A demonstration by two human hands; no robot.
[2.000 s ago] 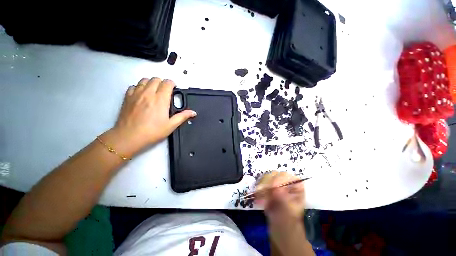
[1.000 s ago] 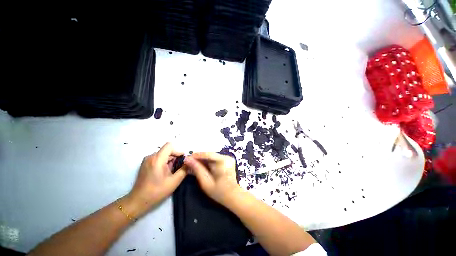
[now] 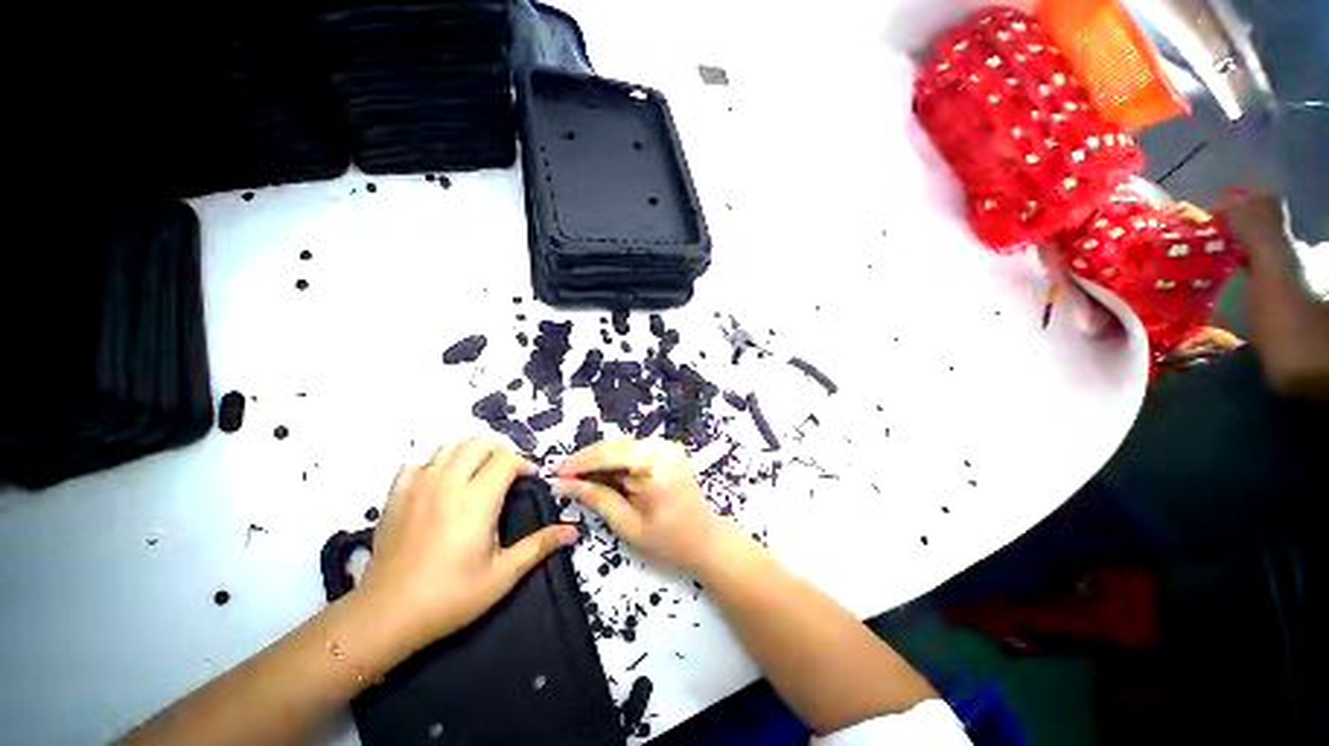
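A black tablet case (image 3: 488, 678) lies back up and slanted near the front edge, cut off by the bottom of the picture. Its camera opening (image 3: 357, 561) shows at the upper left corner. My left hand (image 3: 459, 536) is spread over the case's top part, fingers at the top edge and thumb near the right side, holding it. My right hand (image 3: 641, 500) is at the case's upper right corner, pinching a thin dark tool (image 3: 601, 474) that looks like the trimming knife; its tip is hard to make out.
Black scrap (image 3: 627, 391) lies beyond my right hand, with nippers (image 3: 758, 415) at its right. A small pile of cases (image 3: 612, 175) stands behind it; tall black stacks (image 3: 110, 335) stand left. Red dotted cloth (image 3: 1020, 131), an orange basket (image 3: 1115, 59) and another person's arm (image 3: 1283, 299) are at right.
The view has swung right, so the table things sit further left. My hands have parted from their meeting above the case; the left now spreads on it, the right is at its upper right corner.
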